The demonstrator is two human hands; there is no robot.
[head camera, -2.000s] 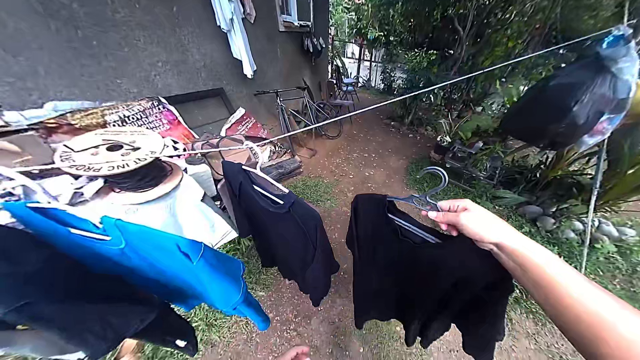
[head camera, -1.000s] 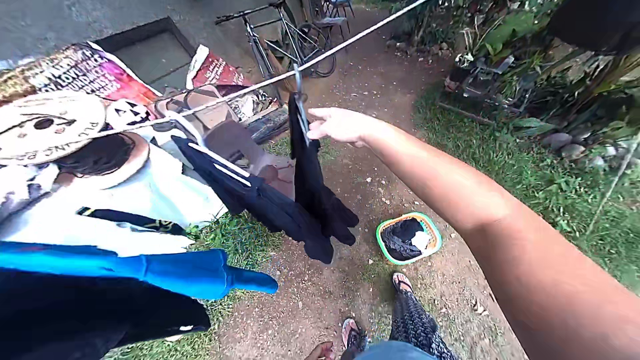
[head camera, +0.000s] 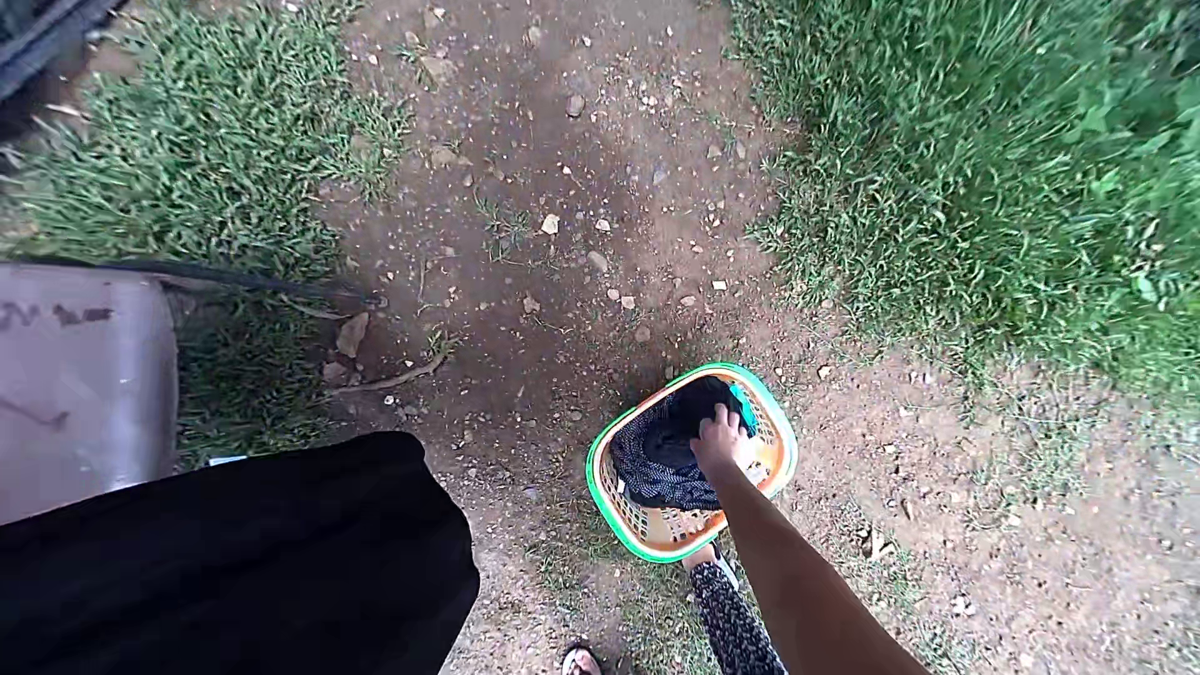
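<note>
My right hand [head camera: 720,439] reaches down into a plastic laundry basket [head camera: 600,497] with a green rim and orange lattice walls, which stands on the dirt. Its fingers touch dark clothes [head camera: 661,450], some black and some with a fine white pattern. Whether they grip the cloth cannot be told. A bit of teal cloth [head camera: 743,405] lies at the basket's far side. At the lower left hangs a black garment [head camera: 244,562], close to the camera. My left hand is out of view.
A pale plastic surface [head camera: 84,375] with marks stands at the left edge. Grass grows on the left [head camera: 216,141] and right [head camera: 975,187] of a stony dirt path [head camera: 562,281]. My feet, one in a sandal [head camera: 581,660], are by the basket at the bottom.
My right hand has left the black garment on its hanger, on the line one second ago, and is now down in the basket. The view has tilted sharply down to the ground.
</note>
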